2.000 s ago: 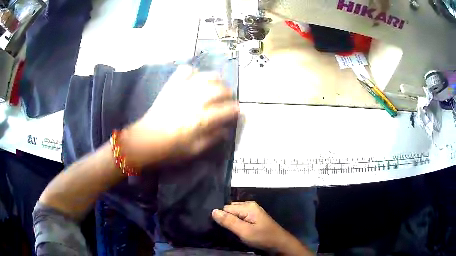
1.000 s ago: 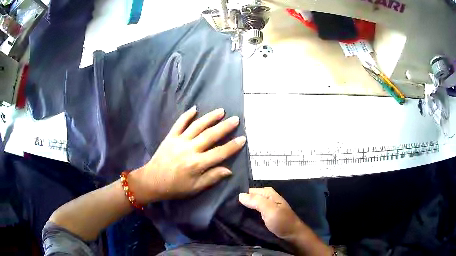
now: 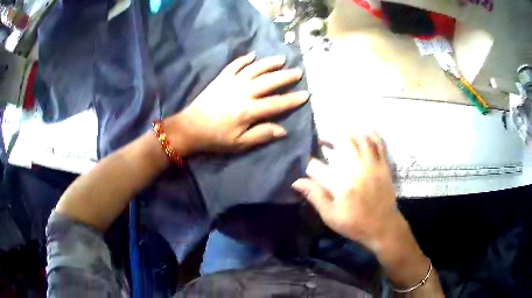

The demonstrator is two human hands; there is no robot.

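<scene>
The dark navy-grey cloth point(image 3: 251, 174) lies over the left part of the table and hangs down towards my lap. Its right edge runs up towards the needle area of the sewing machine point(image 3: 303, 17), where the foot is hard to make out. My left hand point(image 3: 239, 110) lies flat on the cloth with fingers spread, pressing it. My right hand point(image 3: 356, 192) is at the cloth's right edge, palm down, slightly blurred, its thumb and fingers apart. Whether its fingertips touch the cloth is unclear.
A red and black pouch point(image 3: 408, 20) lies on the machine bed. Slim green and yellow tools point(image 3: 471, 93) lie below it. A ruler scale point(image 3: 461, 171) runs along the front table edge point(image 3: 466, 189). Crumpled white material point(image 3: 521, 113) is at the far right. More dark cloth lies left.
The cloth has moved up towards the machine and covers more of the upper left. My left hand has moved up with it. My right hand has moved up and its fingers have spread.
</scene>
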